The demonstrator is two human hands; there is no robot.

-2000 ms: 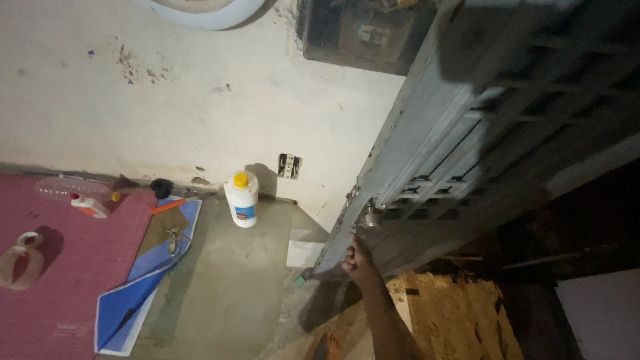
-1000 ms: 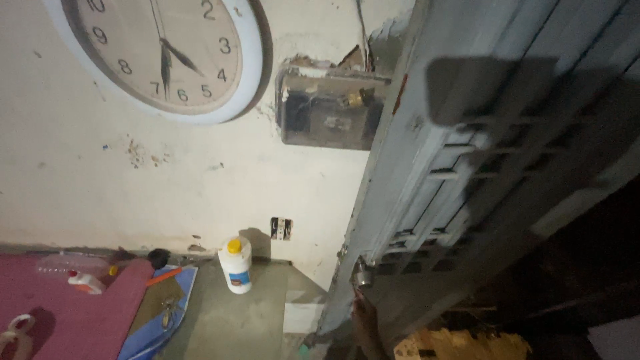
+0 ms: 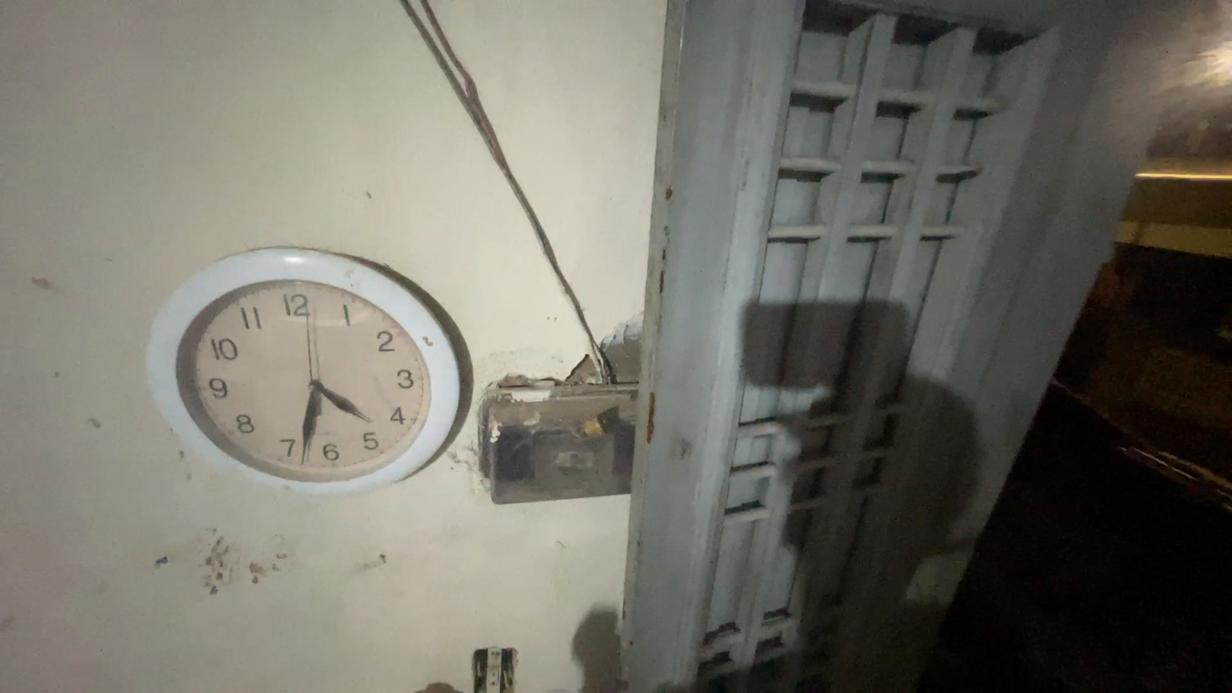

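Note:
Neither of my hands is in the picture. A round wall clock (image 3: pixel 440 385) with a pale blue-white rim hangs on the cream wall at the left. Right of it, a dusty electrical box with a see-through cover (image 3: pixel 563 452) is fixed to the wall, its right end hidden behind the door edge. Dark wires (image 3: pixel 525 197) run down from the top into the box. A grey panelled door (image 3: pixel 698 337) with crossed bars stands along the right half, and a dark shadow of a head falls on it.
A small wall socket or switch opening (image 3: pixel 495 671) shows at the bottom edge. The wall has chipped, stained patches (image 3: pixel 231 563). Beyond the door's right edge it is dark, with a bright light at the upper right corner.
The view has swung up. The hand that was at the door's round metal knob or lock, the white bottle with the yellow cap and the pink mat are out of view.

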